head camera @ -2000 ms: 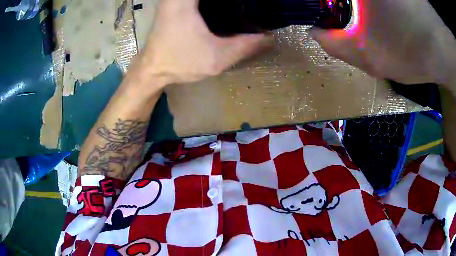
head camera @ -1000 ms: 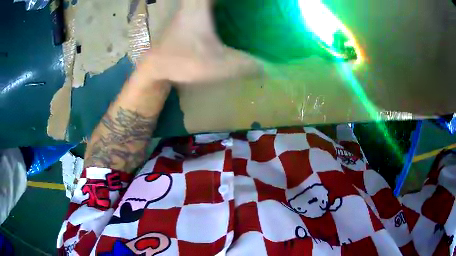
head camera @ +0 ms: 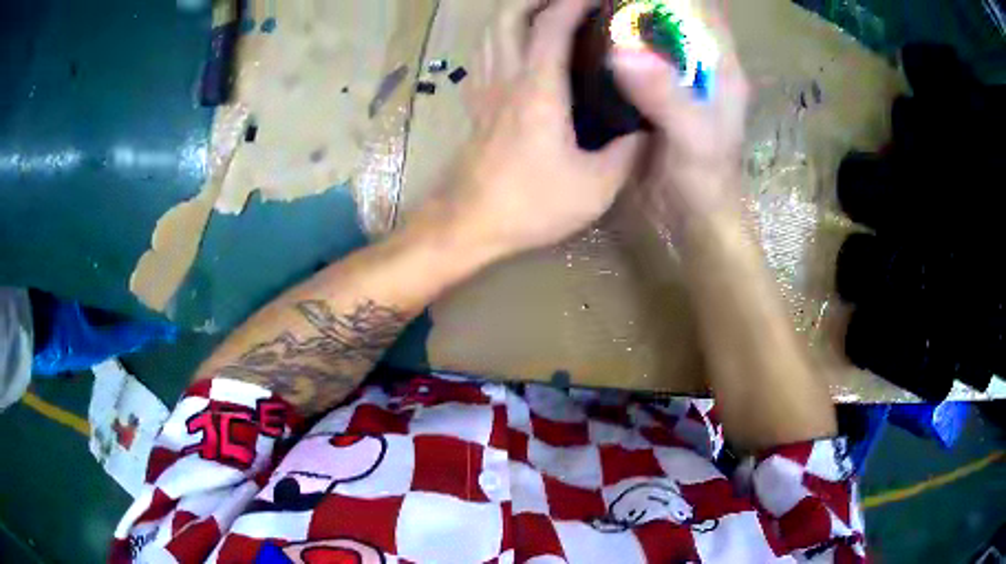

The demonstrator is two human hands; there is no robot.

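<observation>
A black cylindrical unit [head camera: 600, 97] with a glaring white, green and blue ring at its upper right end is held above the cardboard mat [head camera: 530, 320], near the top of the picture. My left hand [head camera: 546, 154] is closed around its left side and underside. My right hand [head camera: 689, 127] holds its right side, with the thumb near the lit ring. Both hands are somewhat blurred. The fingers behind the unit are partly hidden, and so is the far side of the unit.
Dark round shells [head camera: 927, 231] are piled on the right. Small black pads [head camera: 458, 75] lie on the cardboard left of my hands. A dark handle [head camera: 220, 53] lies at the upper left. A torn cardboard tongue [head camera: 171, 253] lies on the green surface [head camera: 83, 187].
Both hands and the unit have come closer together, and my right hand is now fully in view. The ring's glare went from pink to green to white-green-blue. The view has shifted, showing the shell pile.
</observation>
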